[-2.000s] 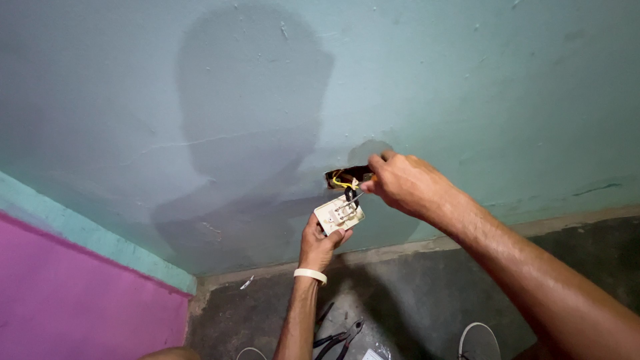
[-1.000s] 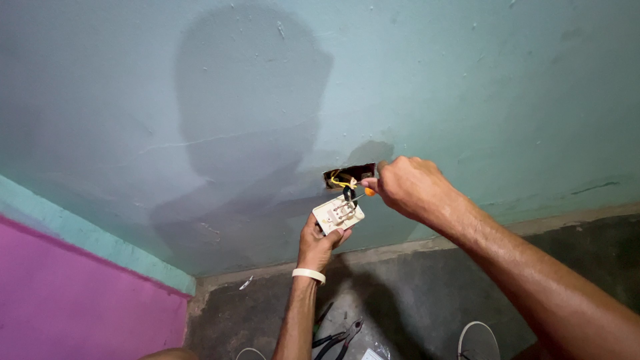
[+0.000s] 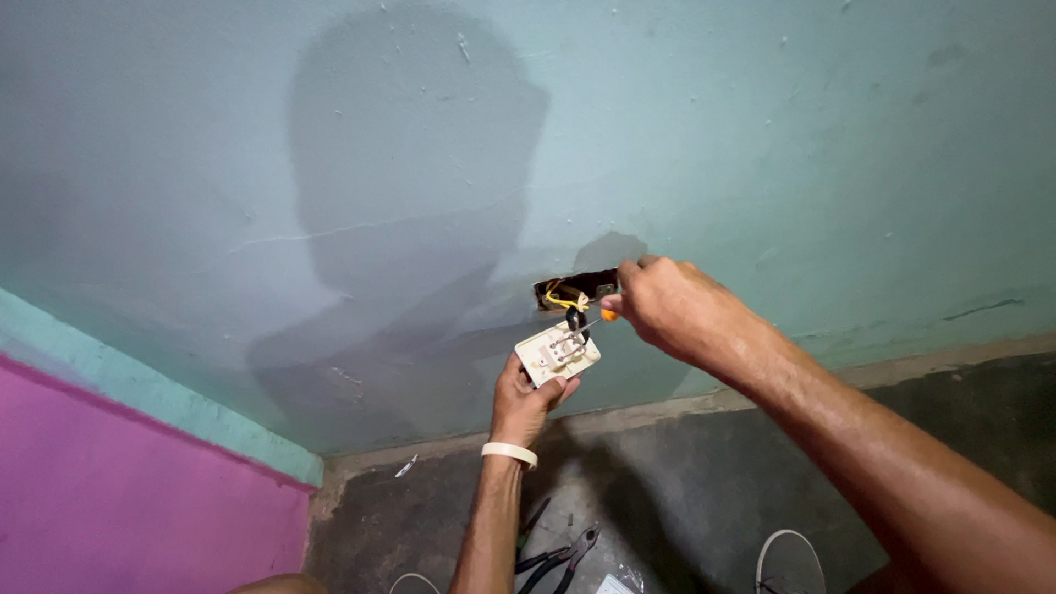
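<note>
My left hand [image 3: 532, 400] grips the lower edge of a white electrical outlet plate [image 3: 536, 351], whose back with its terminals faces me. Black and yellow wires [image 3: 565, 302] run from a rectangular wall box opening [image 3: 606, 280] down to the plate. Closed around the orange handle of a screwdriver [image 3: 610, 315], my right hand [image 3: 676, 305] is just right of the opening. The screwdriver's thin shaft slants down left to the terminals on the plate's back; whether its tip sits in a screw is too small to tell.
On the dark floor below lie pliers with dark handles [image 3: 569, 561], partly cut off by the frame, another slim tool [image 3: 535, 524] and a small white scrap [image 3: 406, 466]. A shoe [image 3: 789, 565] is at the lower right. A pink and teal wall [image 3: 148, 462] stands at the left.
My right hand has shifted slightly to the right since two seconds ago, and more of the orange handle shows. My left hand holds the plate in nearly the same place.
</note>
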